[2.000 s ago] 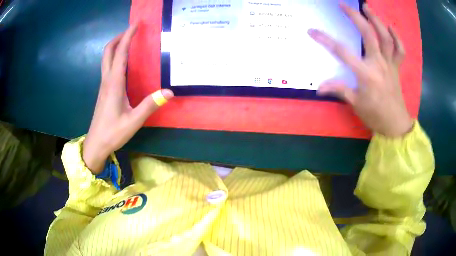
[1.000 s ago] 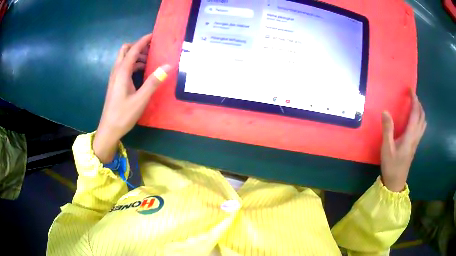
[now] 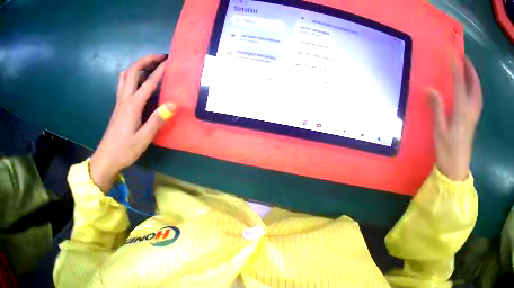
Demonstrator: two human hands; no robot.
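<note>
The tablet [image 3: 304, 79] lies face up on a red foam pad [image 3: 270, 154]. Its pale screen shows a settings page headed "Setelan", with a list at left and a detail pane at right. My left hand [image 3: 127, 121] is at the pad's left edge, fingers spread and bent against the side, the yellow-banded thumb tip over the pad's margin. My right hand [image 3: 459, 115] is blurred at the pad's right edge, thumb over the red margin and fingers up along the side. Neither hand touches the tablet.
The pad lies on a shiny dark green surface [image 3: 67, 73]. Part of another red pad [image 3: 499, 19] shows at the top right. A blue wrist strap [image 3: 119, 192] with a thin cord is at my left wrist. Yellowish-green fabric shows at the lower left.
My right hand has left the tablet's screen and moved to the pad's right edge, then slightly up it. My left fingers have bent. The view has tilted, showing more of the tablet.
</note>
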